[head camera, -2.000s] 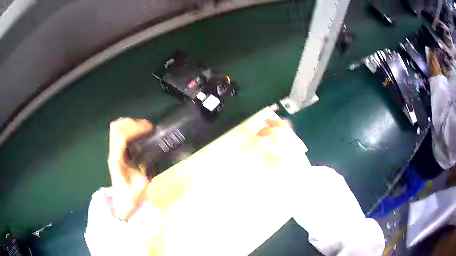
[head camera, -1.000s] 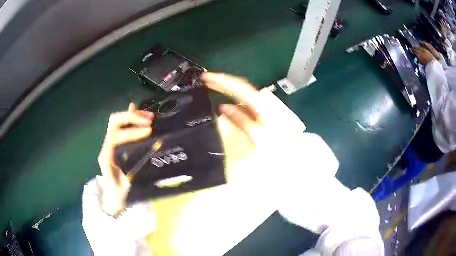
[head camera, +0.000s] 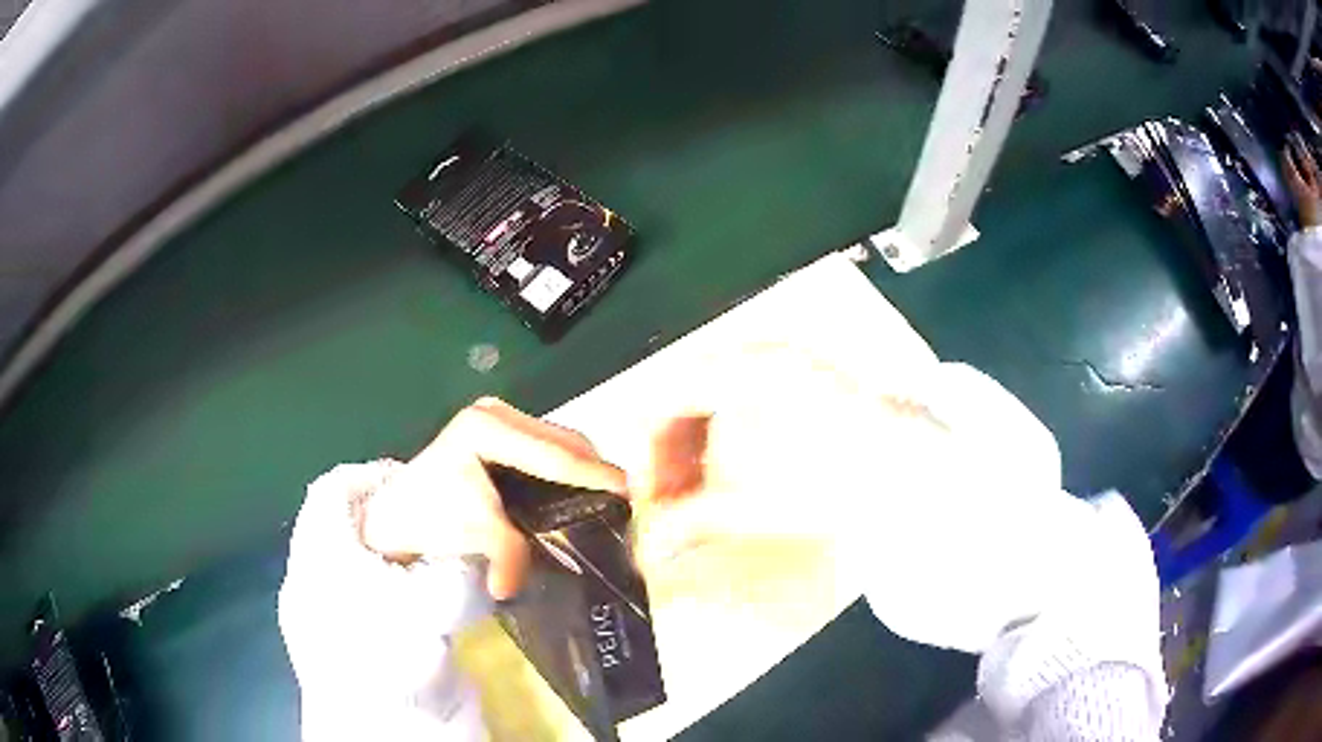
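Observation:
A black retail box [head camera: 587, 609] with white print is tilted over the white sheets, low in the centre. My left hand [head camera: 500, 478] grips its upper end from above, and a yellowish side shows beside it. My right hand [head camera: 725, 464] is over the white sheets [head camera: 826, 312], just right of the box; it is washed out by glare and its fingers are hard to make out. Another black box [head camera: 522, 239] lies on the green conveyor [head camera: 334, 334] beyond my hands, with a white label patch showing.
A white-grey post [head camera: 964, 145] stands right of the sheets. Shiny dark boxes [head camera: 1196, 218] are piled at the right near another worker's pale sleeve [head camera: 1309, 341]. A grey guard [head camera: 276, 87] runs behind the belt. A dark box [head camera: 65, 681] lies lower left. A blue thing [head camera: 1225, 522] shows lower right.
The held box has been turned and lowered toward the sheets, with my left hand now over its top end. My right hand has moved down from the box's upper edge.

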